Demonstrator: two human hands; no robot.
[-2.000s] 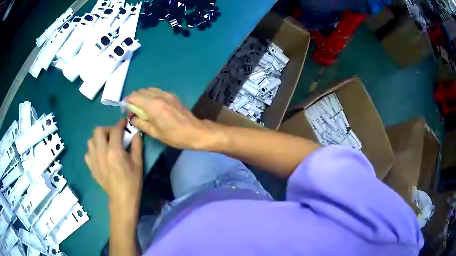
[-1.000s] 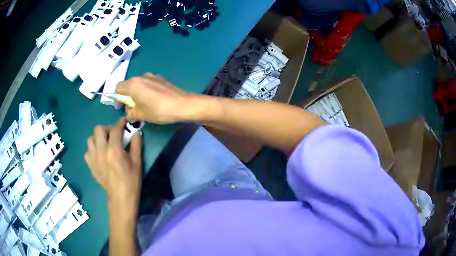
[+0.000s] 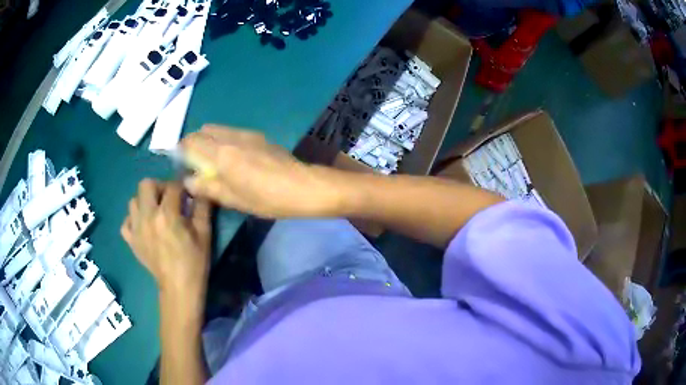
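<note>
My left hand point(image 3: 167, 229) is at the bench's near edge, its fingers closed around a white housing point(image 3: 188, 203) that is almost wholly hidden. My right hand point(image 3: 237, 169) is just above and beside it, shut on a small hand tool with a pale yellow handle point(image 3: 200, 164); the tool is blurred and its tip is unclear. Housings with black parts fitted point(image 3: 143, 83) lie fanned out beyond my hands. Loose white housings point(image 3: 56, 278) lie in a pile to the left. Small black parts point(image 3: 274, 19) lie in a heap at the top.
The green bench top point(image 3: 301, 75) has a pale raised edge on the left. An open cardboard box of dark grey and white parts point(image 3: 444, 98) stands right of the bench. Another box of white parts point(image 3: 560, 173) is farther right. A red object point(image 3: 515, 53) is at the upper right.
Since a second ago my right hand has come down closer to my left hand, and the tool has turned and blurred. The housing between the fingers is now mostly covered.
</note>
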